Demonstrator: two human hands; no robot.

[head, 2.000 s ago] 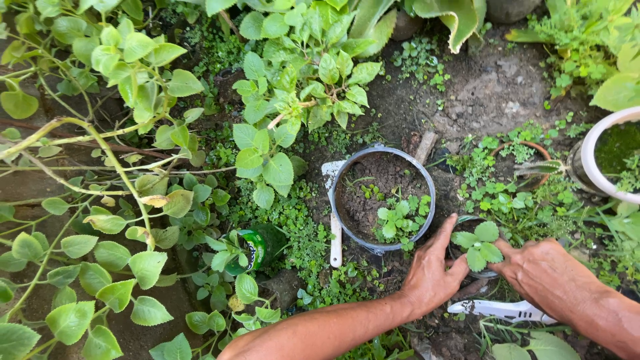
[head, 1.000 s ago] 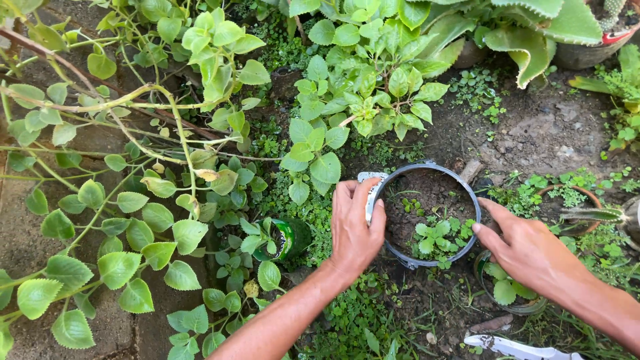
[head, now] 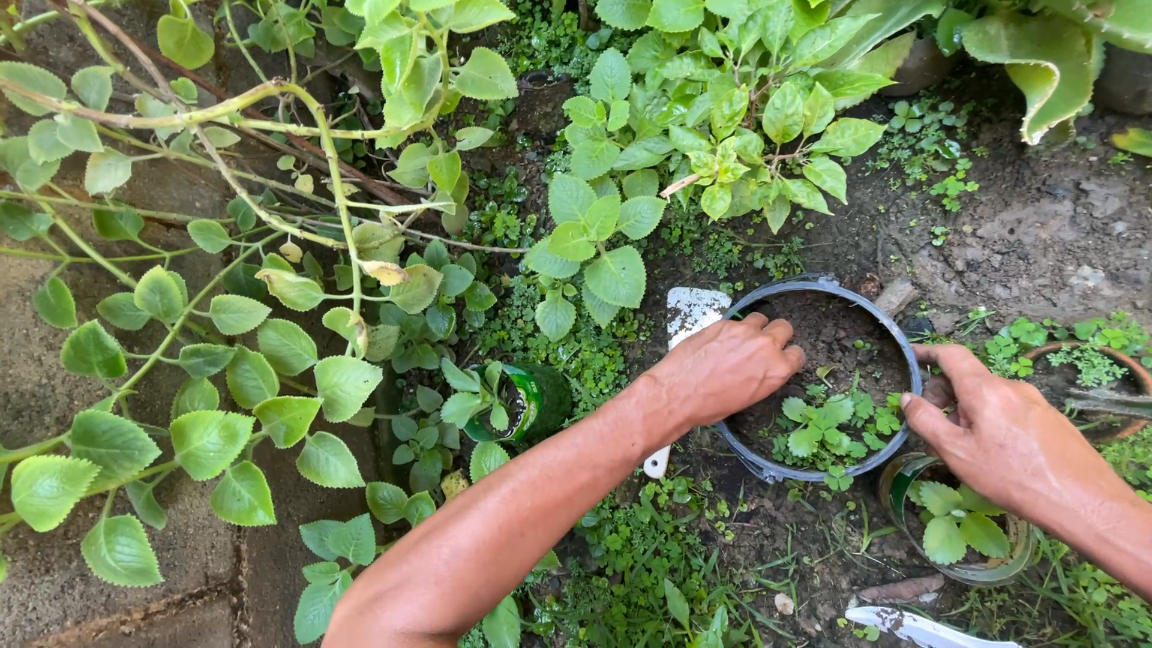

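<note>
A round grey plastic pot (head: 909, 360) holds soil and small green plants (head: 823, 427). My left hand (head: 742, 369) reaches over its left rim with bent fingers above the soil; its fingertips are hidden, so I cannot tell whether they pinch anything. My right hand (head: 999, 423) grips the pot's right rim, thumb over the edge. Under my left forearm lies a white scraper (head: 693, 310), its blade spotted with dirt and its handle end showing below. Beneath my right hand stands a clear cut container (head: 1012, 558) with a leafy seedling (head: 961, 522).
A green cut bottle with a seedling (head: 540, 403) stands left of my left forearm. A white, dirt-marked blade-like tool (head: 922, 628) lies at the bottom right. A clay pot (head: 1136, 369) is at the right edge. Leafy stems (head: 333, 171) spread across the left over paving (head: 180, 585).
Both hands have left the small container, where they were two seconds ago, for the grey pot. Since one second ago my left hand has moved from the pot's left side to over its soil.
</note>
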